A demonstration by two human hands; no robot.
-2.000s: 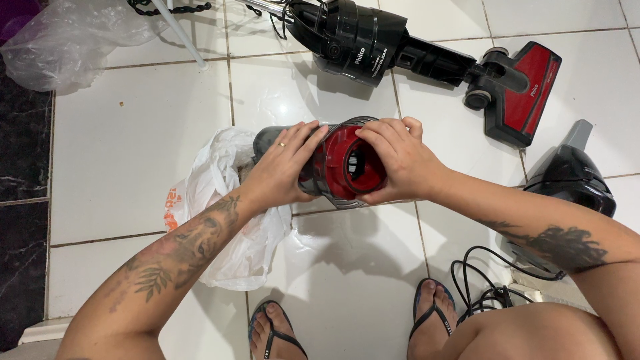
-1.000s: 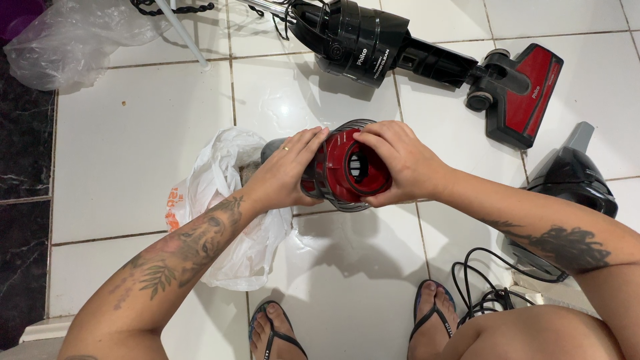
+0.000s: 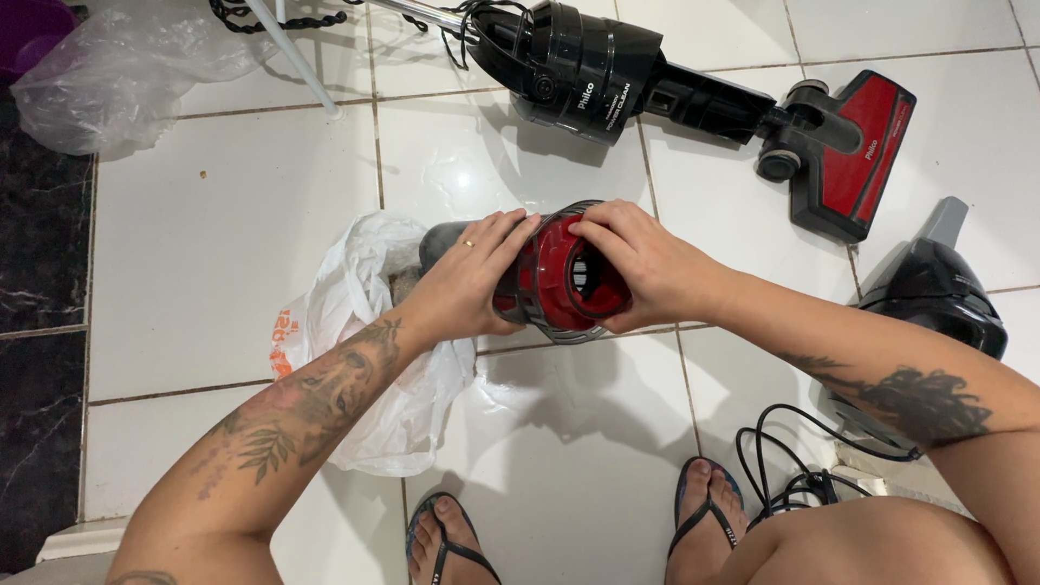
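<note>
Both hands hold a vacuum cleaner's dust cup, a dark translucent cylinder (image 3: 448, 242) with a red ring-shaped part (image 3: 561, 272) at its right end. My left hand (image 3: 475, 280) wraps the cylinder's middle from above, its thumb below. My right hand (image 3: 646, 264) grips the rim of the red part, whose round opening faces up and right; pale slats show inside. A grey slotted collar (image 3: 573, 335) rings the red part. The cylinder's far left end lies over a white plastic bag (image 3: 406, 406) with orange print, where some greyish matter shows at the bag's mouth.
On the white tile floor lie a black Philco vacuum body (image 3: 581, 73) and its red and black floor head (image 3: 865, 154). A black appliance with a grey nozzle (image 3: 934, 284) and a black cord (image 3: 760, 447) are at right. A clear plastic bag (image 3: 106, 89) and white metal leg (image 3: 296, 57) stand upper left.
The slotted collar shows more around the red part than two seconds ago. Both hands remain on the dust cup, with only slight shifts.
</note>
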